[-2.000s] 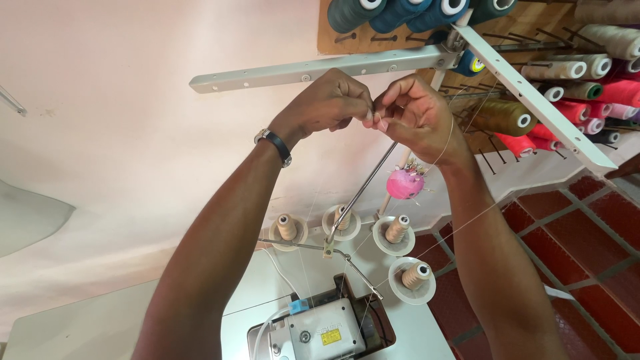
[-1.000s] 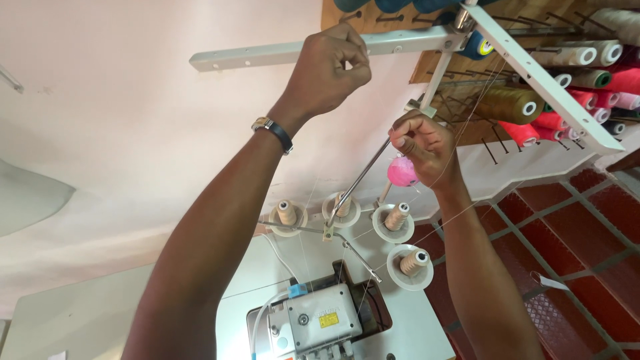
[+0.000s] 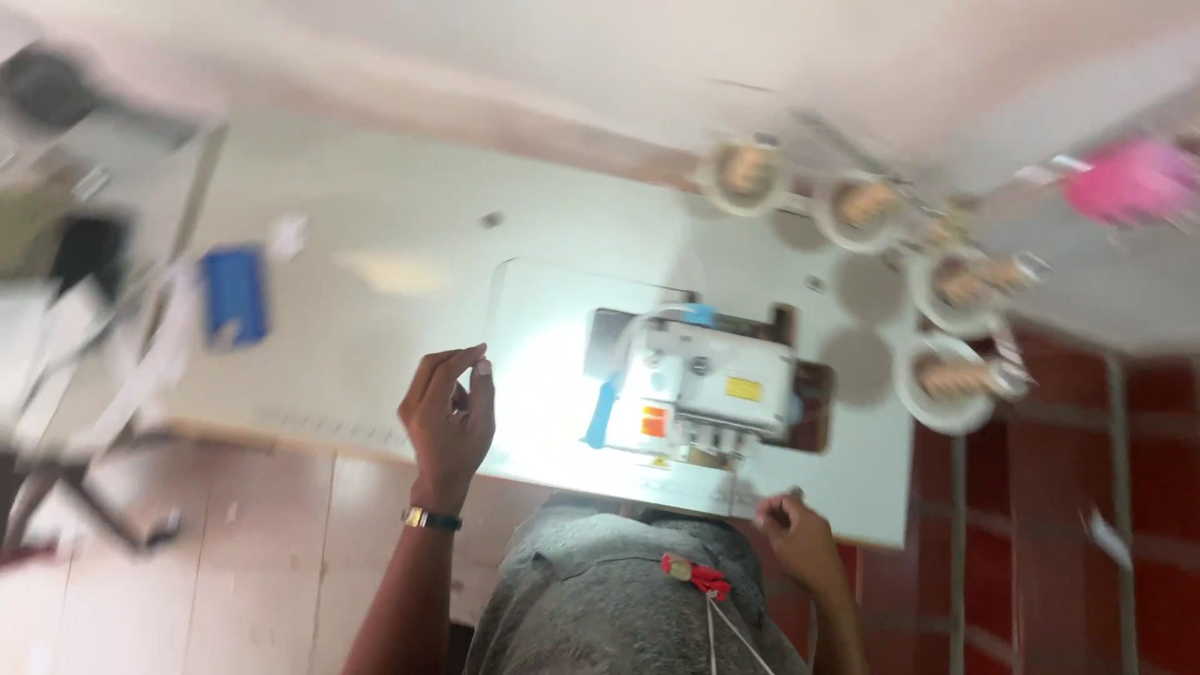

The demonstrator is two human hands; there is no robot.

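My left hand (image 3: pixel 452 412), with a banded watch or bracelet at the wrist, hovers over the front of the white sewing table (image 3: pixel 394 347). Its thumb and index finger are close together; whether thread lies between them is too blurred to tell. At the table's front edge, right of centre, my right hand (image 3: pixel 797 534) has its fingers curled, and its contents cannot be made out. Between and beyond the hands stands a white overlock-type sewing machine (image 3: pixel 717 375), brightly lit on its left side. Thread cones (image 3: pixel 956 380) sit on round white holders behind and right of it.
A blue flat item (image 3: pixel 234 295) lies on the table's left part. A pink pincushion (image 3: pixel 1130 183) is at upper right. My lap, in grey cloth (image 3: pixel 619 600) with a red tied item (image 3: pixel 696 575), is below the table edge. A wall runs behind.
Both hands have come down from the metal thread stand, where they were together two seconds ago, to near the table front. The view has swung down and left.
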